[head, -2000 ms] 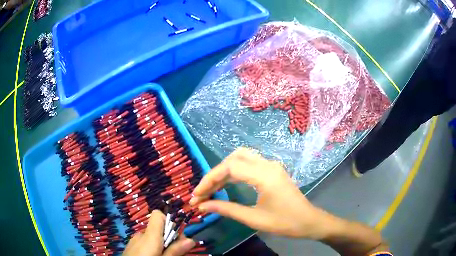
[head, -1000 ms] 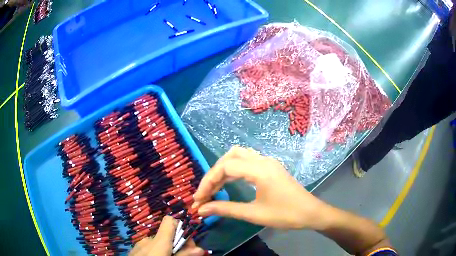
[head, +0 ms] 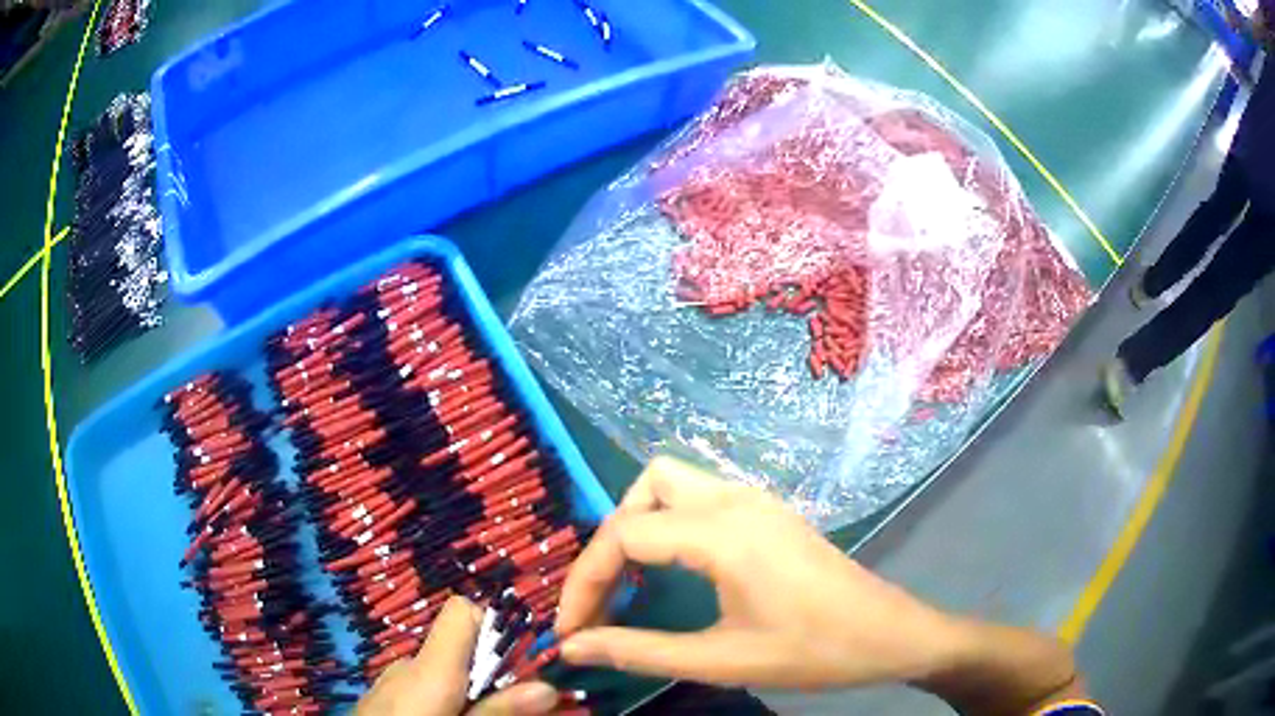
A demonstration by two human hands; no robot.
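My left hand (head: 445,671), cut off by the bottom edge, holds a small bunch of black-and-white rods (head: 485,655) over the lower part of the light blue tray (head: 119,462). My right hand (head: 699,581) is beside it, thumb and forefinger pinched on a small red sleeve (head: 548,652) at the dark ends of the bunch. The fingertips partly hide the sleeve. Rows of red-and-black assembled pieces (head: 336,420) fill much of the tray. A crinkled clear bag (head: 629,350) of red sleeves (head: 839,315) lies beyond my right hand.
A deeper blue bin (head: 336,168) with several loose rods (head: 510,92) stands behind the tray. A dark pile of rods (head: 115,231) lies left of it. The green bench has yellow lines. A person's dark-trousered legs (head: 1189,287) are in the aisle at right.
My right hand has moved slightly down, staying near the bunch in my left hand. The person's legs have moved to the right, away from the bench edge.
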